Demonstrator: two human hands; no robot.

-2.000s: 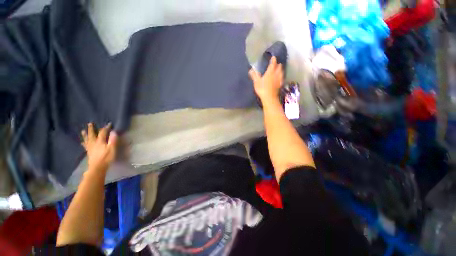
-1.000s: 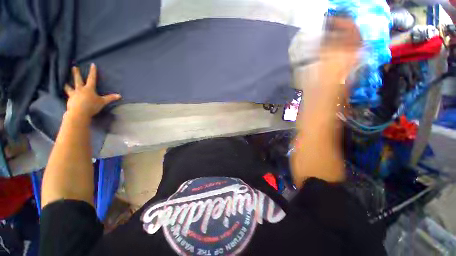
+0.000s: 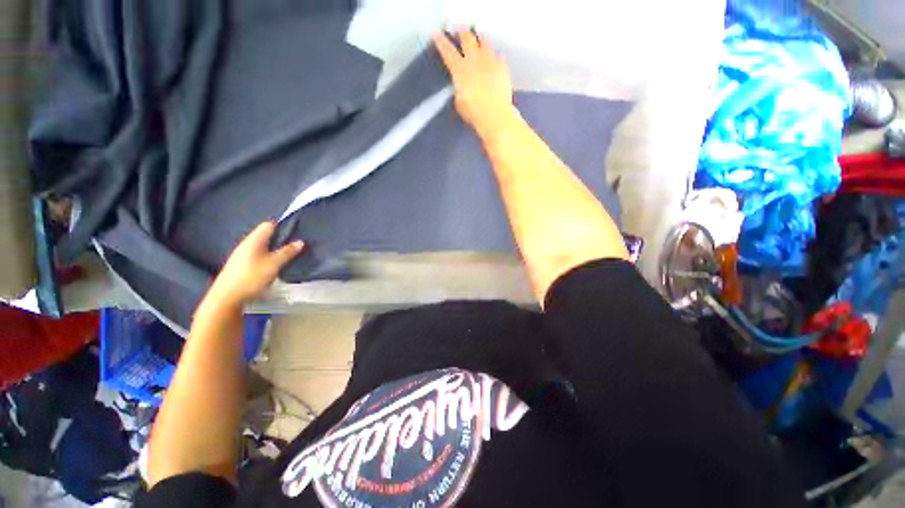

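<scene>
Dark grey cloth (image 3: pixel 427 198) lies over the table (image 3: pixel 447 283), flat at the right and bunched in folds at the left. A strip of its pale underside (image 3: pixel 372 157) shows along a turned fold between my hands. My left hand (image 3: pixel 260 260) pinches the cloth near the table's front edge. My right hand (image 3: pixel 478 79) is at the fold's far end, fingers spread and partly bent at the cloth's far edge; whether it grips is unclear. A small part of the phone (image 3: pixel 632 246) shows beside my right forearm.
A crumpled blue plastic bag (image 3: pixel 769 129) lies beyond the table's right side. A rounded metal rest (image 3: pixel 692 260) with a blue hose stands at the right corner. A blue crate (image 3: pixel 134 352) and dark and red cloth lie below at the left.
My right hand has come back from the blurred far right to the cloth's far edge. My left hand has moved right and closed on cloth. The cloth is now folded up, showing its pale underside.
</scene>
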